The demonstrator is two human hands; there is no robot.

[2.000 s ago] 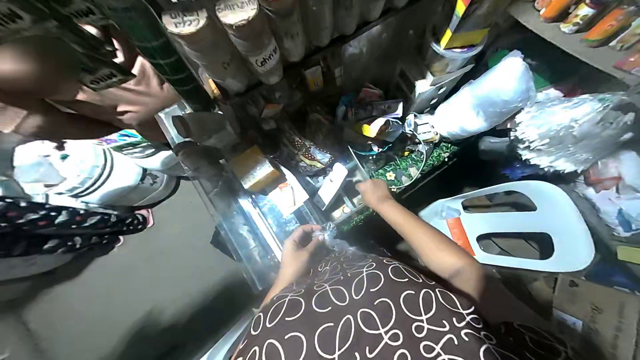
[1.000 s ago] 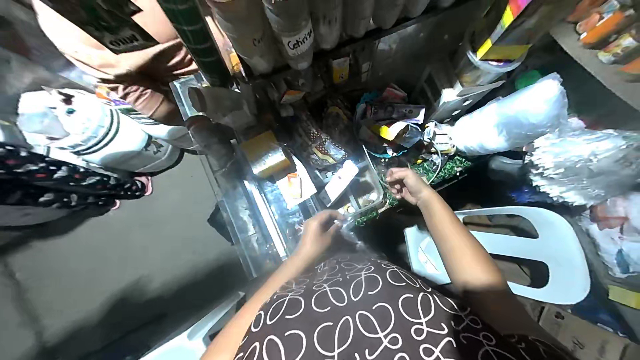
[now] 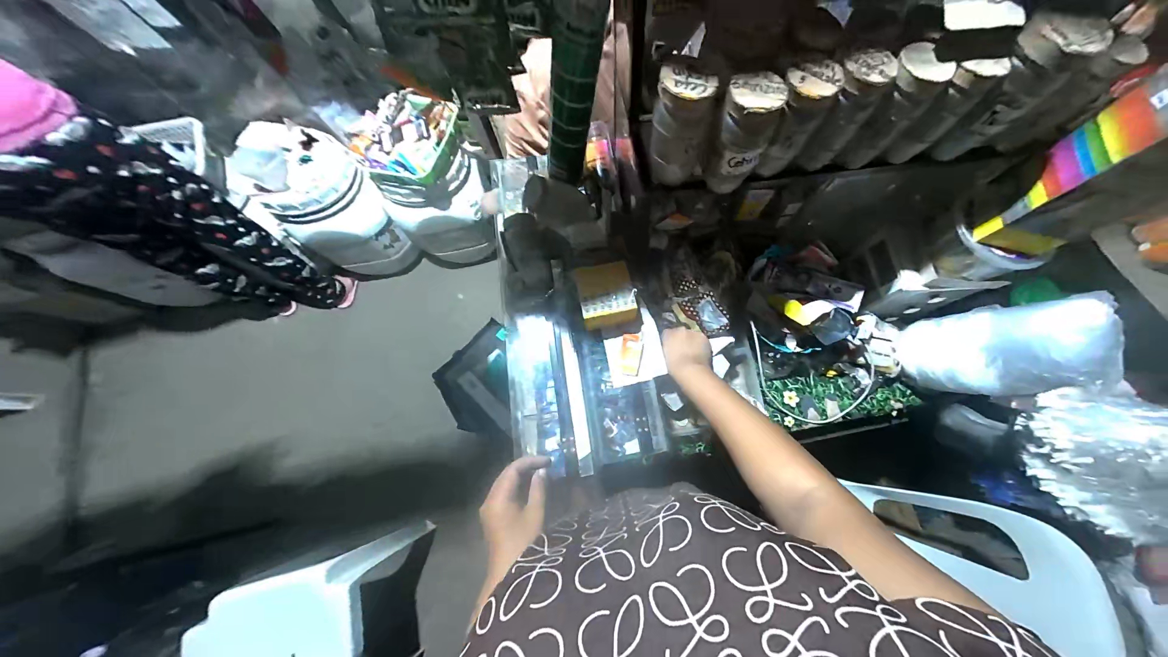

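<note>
My left hand is at the near left corner of a glass display case, its thumb and fingers apart, with nothing seen in it. My right hand reaches over the counter beside a white paper; its fingers are bent, and whether they hold anything is hidden. Just beyond it lie brown dotted packets. A yellow-brown box and a small orange-and-white packet rest on the case, left of my right hand.
Labelled plastic bottles line a shelf at the back. Right of my arm are artificial grass, a cable and a clear plastic roll. White plastic chairs flank me. Someone in dark patterned trousers is at left, near white buckets.
The view has swung left. My right hand has moved farther in over the counter, near the white paper. My left hand has moved to the case's near left corner.
</note>
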